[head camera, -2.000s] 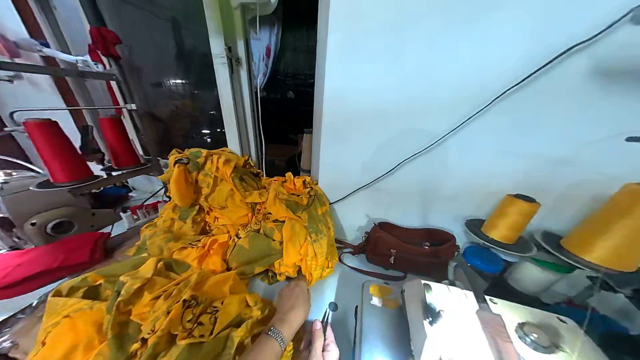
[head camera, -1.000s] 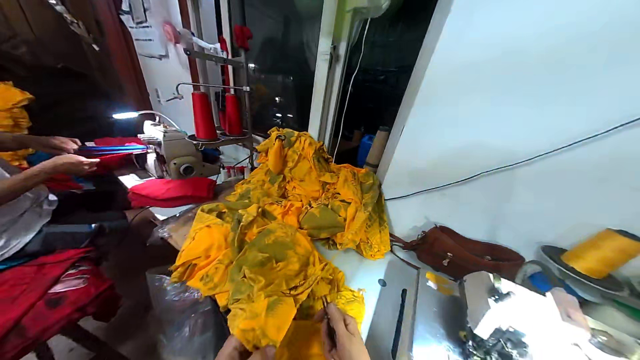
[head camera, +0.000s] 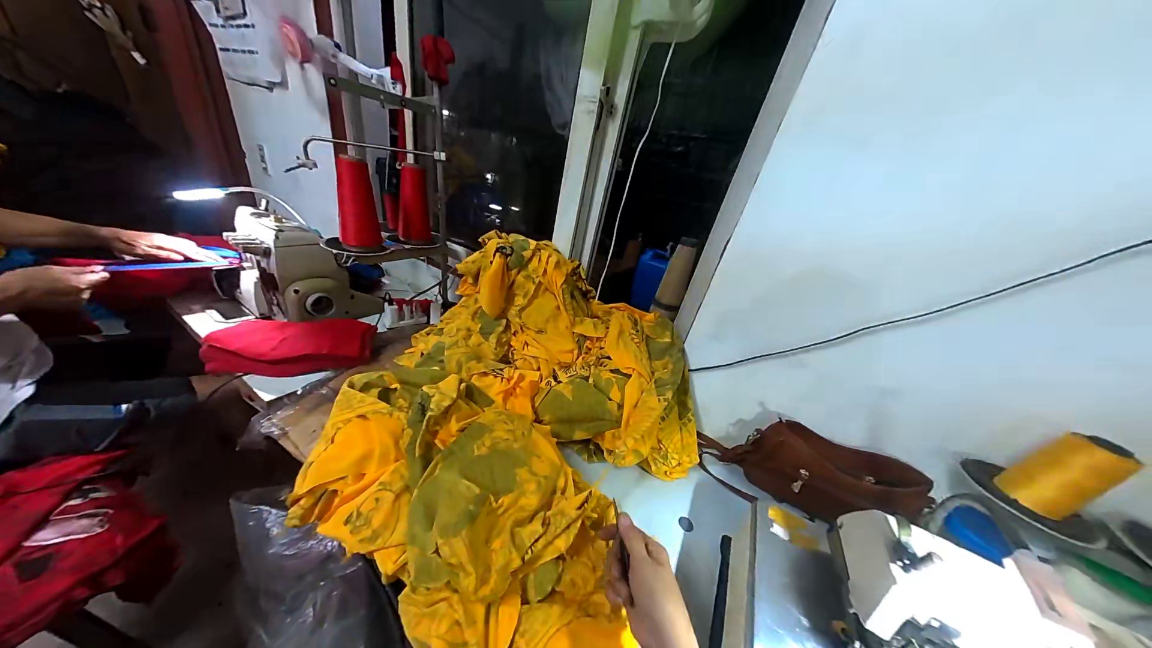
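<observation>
My right hand (head camera: 650, 580) is closed around a small dark pointed tool (head camera: 623, 549), perhaps thread snips or tweezers, at the lower middle. It rests beside the right edge of a large heap of yellow and olive patterned fabric (head camera: 486, 486), which spreads from the window down to the bottom edge. My left hand does not show; whether the cloth hides it or it is out of frame, I cannot tell. Right of my hand, a narrow black strip (head camera: 721, 589) lies on the white tabletop (head camera: 670, 513).
A co-worker's hands (head camera: 153, 247) hold blue material at a sewing machine (head camera: 297, 270) on the left, near red thread cones (head camera: 358, 202). A brown bag (head camera: 828, 468), a lit machine (head camera: 909, 576) and a yellow thread cone (head camera: 1071, 472) stand at right. Clear plastic (head camera: 297, 558) hangs lower left.
My left hand, seen at the bottom edge one second ago, is out of sight. My right hand has the dark tool beside the cloth. The view has swung left since the earliest frame.
</observation>
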